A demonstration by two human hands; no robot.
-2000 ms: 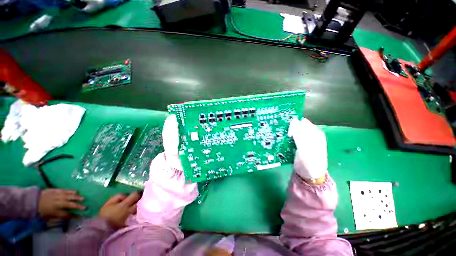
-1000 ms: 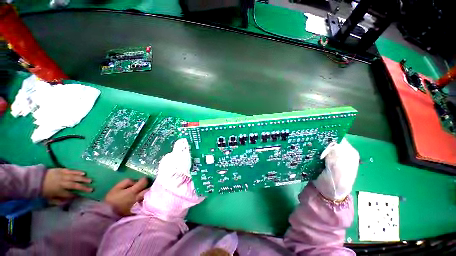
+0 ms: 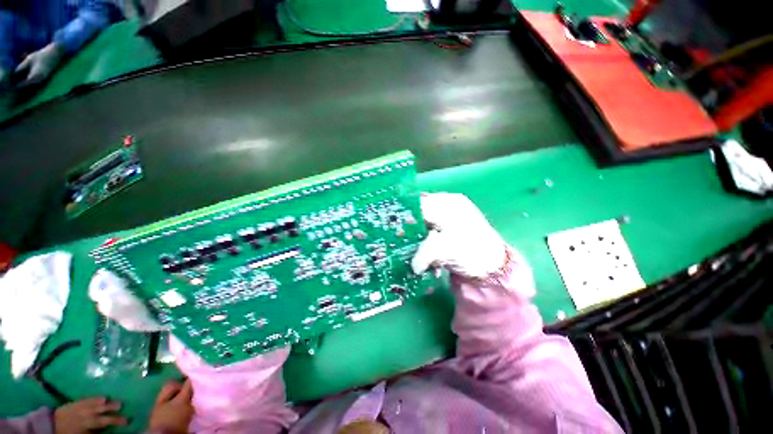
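Note:
A large green circuit board [image 3: 280, 263] is held up in front of me, tilted, its solder side with white and silver dots towards me and a light green strip along its top edge. My left hand [image 3: 123, 301], in a white glove, grips the board's left edge, partly hidden behind it. My right hand [image 3: 462, 237], also in a white glove, grips the right edge. Another board [image 3: 119, 347] lies on the green mat at lower left, mostly hidden behind the held board and my left hand.
A small board [image 3: 103, 178] lies on the dark conveyor [image 3: 339, 110]. A white cloth heap [image 3: 32, 305] and black cutters or pliers [image 3: 52, 370] are at left, a dotted white sheet [image 3: 596, 264] at right, a red-orange pad [image 3: 623, 93] beyond. Another person's bare hands [image 3: 89, 415] are at lower left.
The view has turned right. The held board has shifted left in the picture and tilted, its right end higher. Both hands still grip it. The dark rack shows more at lower right.

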